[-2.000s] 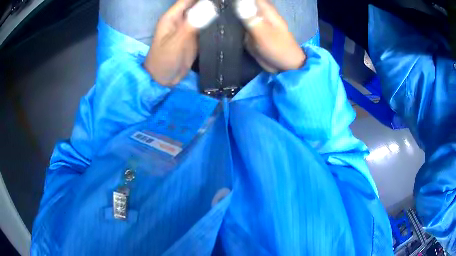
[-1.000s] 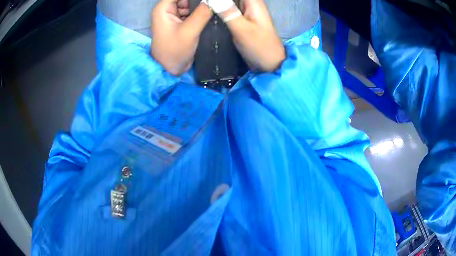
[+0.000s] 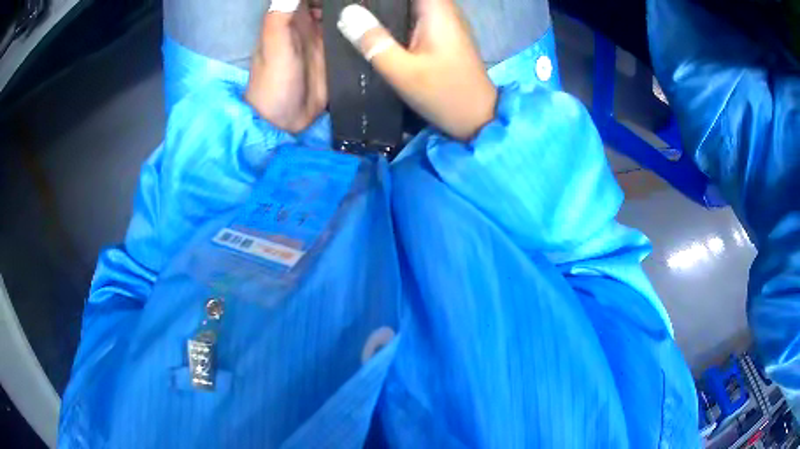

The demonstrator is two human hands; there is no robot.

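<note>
A dark flat metal plate (image 3: 364, 101) lies lengthwise over my lap, its far end cut off by the top edge. A row of small shiny holes or bits runs down its middle, with shiny fittings at its near end. My left hand (image 3: 288, 74) holds its left side; the white-wrapped thumb is partly cut off at the top. My right hand (image 3: 443, 74) holds its right side, with the white-wrapped thumb lying over the plate's face. The fingers are mostly hidden behind the plate or out of view.
A person's blue sleeve (image 3: 710, 114) is close on my right. A blue metal frame (image 3: 614, 131) stands on the floor between us. A blue object and metal parts lie at the lower right. My badge (image 3: 281, 210) hangs just below the plate.
The plate has shifted slightly left. My right thumb has moved from the right side onto the plate's face, and my hands, together near the top a second ago, are apart again.
</note>
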